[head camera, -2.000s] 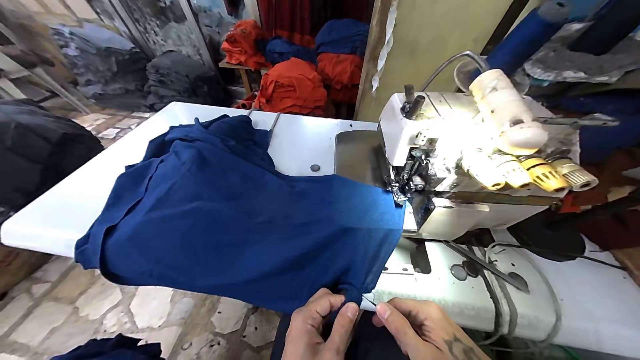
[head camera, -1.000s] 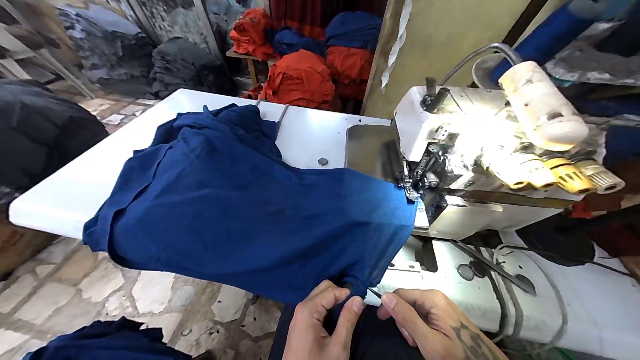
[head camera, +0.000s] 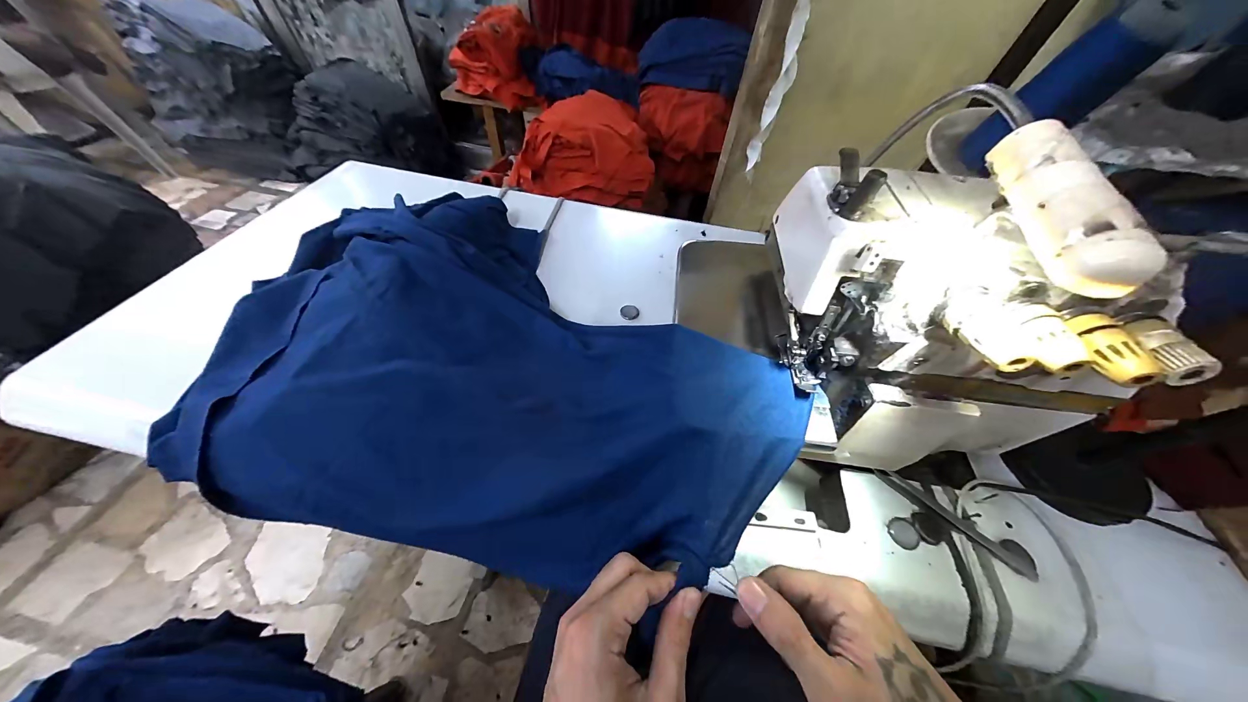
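Observation:
A dark blue knit garment [head camera: 468, 390] lies over the white sewing table, its right edge at the presser foot of an overlock sewing machine [head camera: 858, 292]. My left hand [head camera: 624, 624] pinches the garment's bottom corner near the table's front edge. Just right of it, my right hand [head camera: 819, 629] has thumb and forefinger together at some thin dark thread ends [head camera: 723, 580] by the fabric. Whether the thread is gripped firmly is too small to tell. The machine's lamp [head camera: 1077, 210] lights the fabric near the needle.
Metal shears or a similar tool [head camera: 975, 536] and cables lie on the table [head camera: 88, 380] below the machine. More blue fabric [head camera: 185, 663] is at the lower left. Red and blue cloth bundles [head camera: 585, 151] stand behind, dark bundles [head camera: 78, 244] at left. Yellow tension knobs [head camera: 1111, 348] front the machine.
Both hands stay close together at the garment's lower corner. The right hand's fingertips have shifted slightly away from the left hand. The garment stays in place under the machine.

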